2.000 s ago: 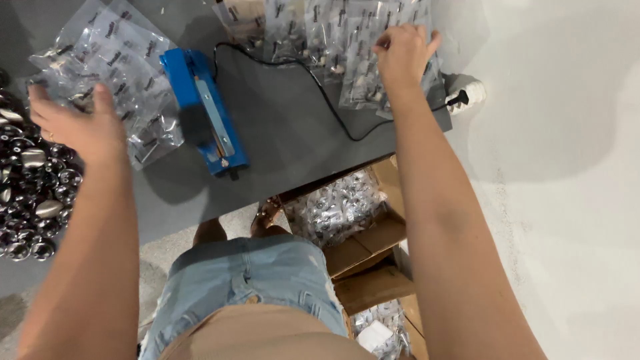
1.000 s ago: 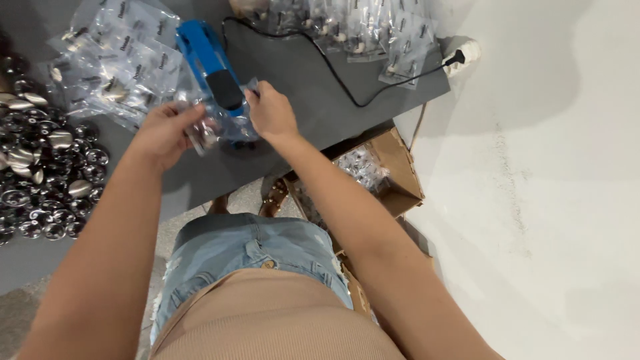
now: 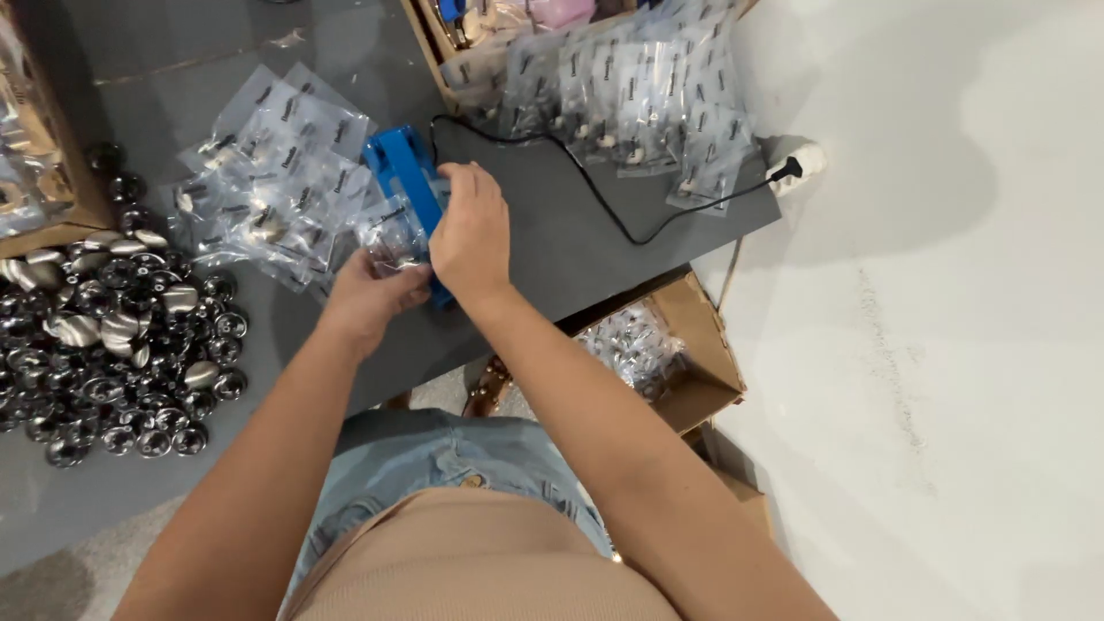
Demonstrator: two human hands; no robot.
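Note:
My left hand (image 3: 371,297) grips a clear plastic bag (image 3: 390,235) by its lower edge, with the bag's other side at the blue impulse sealer (image 3: 412,185). Over the sealer's right side lies my right hand (image 3: 473,228), its fingers bent at the sealer and the edge of the bag; what they hold, if anything, is hidden. Left of the sealer, printed clear bags with small parts (image 3: 285,172) lie in a loose heap. Shiny metal knobs or caps (image 3: 112,345) are piled at the far left.
A black power cord (image 3: 595,194) runs from the sealer to a white socket (image 3: 806,168). More filled bags (image 3: 621,95) hang over a cardboard box's edge at the back. Another carton (image 3: 65,155) stands at left. Below the table is an open cardboard box (image 3: 711,345) of bagged parts.
Both hands, apart two seconds ago, came together near the sealer. My right hand has since moved onto the sealer's right side. The view has shifted.

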